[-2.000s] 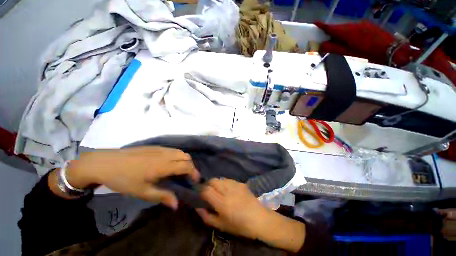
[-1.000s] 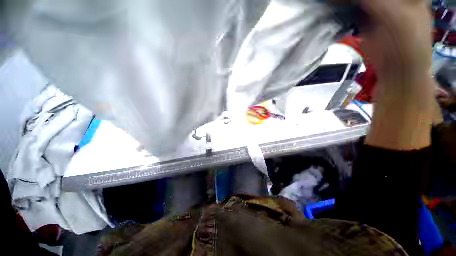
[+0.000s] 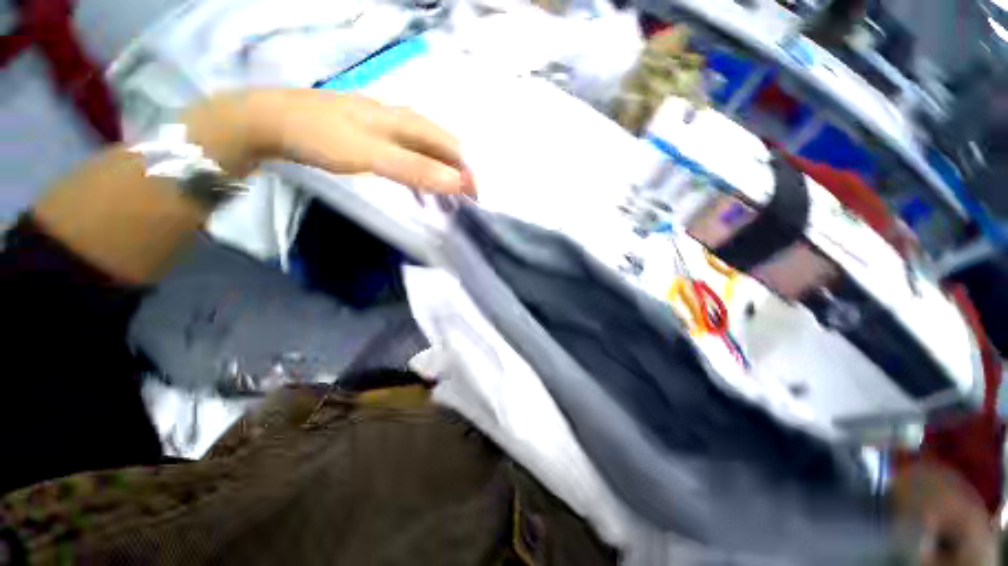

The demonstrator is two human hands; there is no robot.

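Note:
A dark grey waistband [image 3: 652, 354] with a white garment body [image 3: 497, 387] below it stretches diagonally from upper left to lower right, in front of the table. My left hand [image 3: 343, 138] is at its upper left end and pinches the edge between thumb and fingers. My right hand [image 3: 940, 514] is a blurred patch at the lower right, at the waistband's other end, and appears to grip it; its fingers are not clear. The picture is motion-blurred. No threader or cord can be made out.
The white sewing machine [image 3: 718, 155] with a black strap stands at the upper right. Scissors with orange-yellow and red handles [image 3: 709, 307] lie beside it. Pale garments [image 3: 276, 44] are heaped at the upper left. Tan material [image 3: 667, 77] and dark red fabric lie behind the machine.
The garment, raised across the view a second ago, is now low with its waistband drawn out diagonally. My left hand has come back into view; my right has dropped. The view has tilted.

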